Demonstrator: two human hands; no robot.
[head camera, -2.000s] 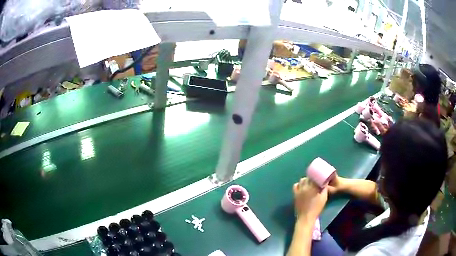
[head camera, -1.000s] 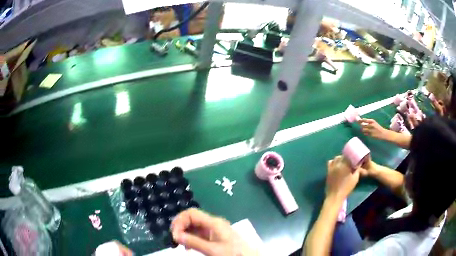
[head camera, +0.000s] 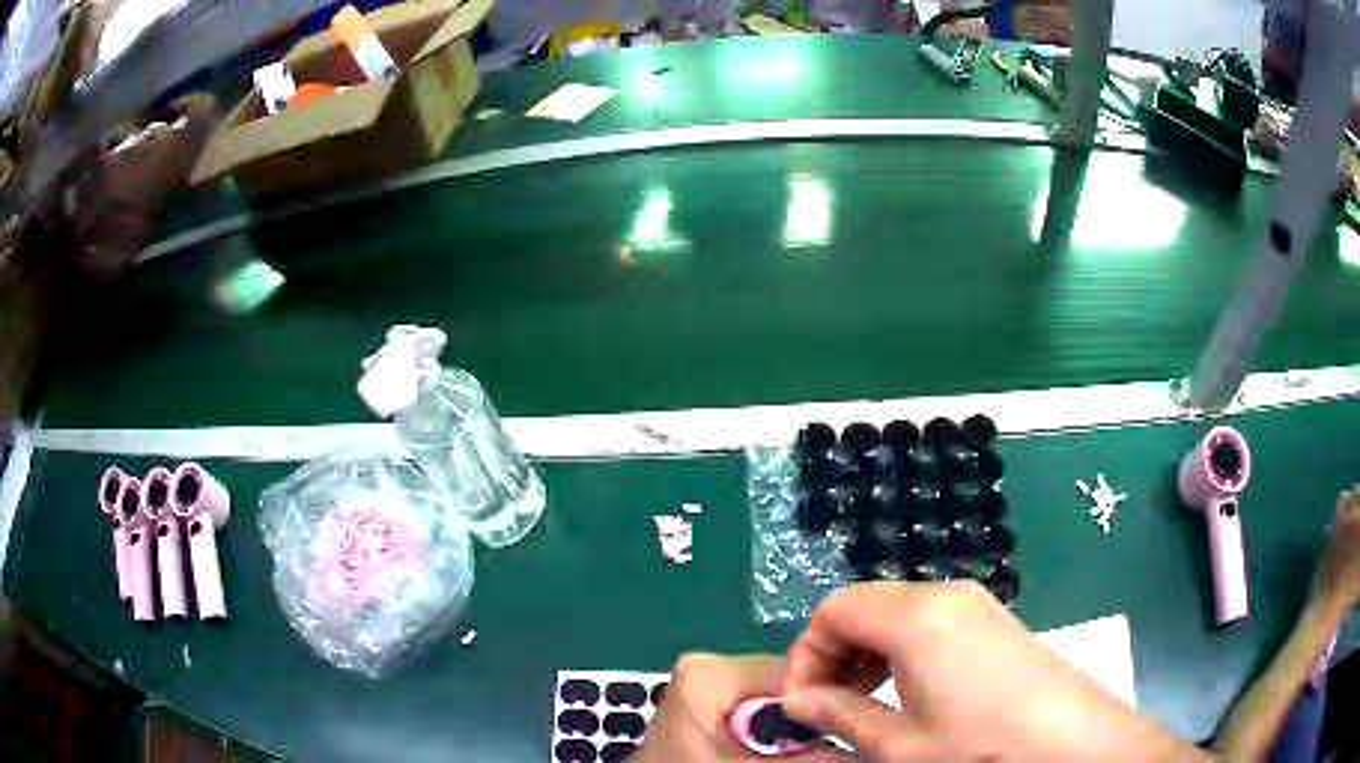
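Observation:
My left hand (head camera: 713, 704), cut off by the bottom edge, grips a pink fan (head camera: 743, 724) whose round head faces up. A black piece (head camera: 776, 724) shows inside its pink rim. My right hand (head camera: 932, 671) has its fingertips together at this black piece; whether they pinch anything is hidden. A white sheet with rows of black pads (head camera: 604, 719) lies left of my hands, partly covered by them. Black round caps (head camera: 902, 499) stand in a grid on clear plastic (head camera: 783, 544) behind my right hand. A blank white sheet (head camera: 1096, 656) shows beside it.
Several pink fans (head camera: 167, 544) lie at left, beside a clear bag of pink parts (head camera: 366, 559) and a clear bottle (head camera: 470, 455). Small pink parts (head camera: 676, 537), white parts (head camera: 1102, 501) and another pink fan (head camera: 1223, 522) lie rightward. A metal post (head camera: 1283, 224), carton (head camera: 351, 127) and person's arm (head camera: 1298, 656) border the area.
The view has swung left and down. My right hand has moved from beside the black caps to the fan in my left hand. The fan row, carton and pad sheet have come into view.

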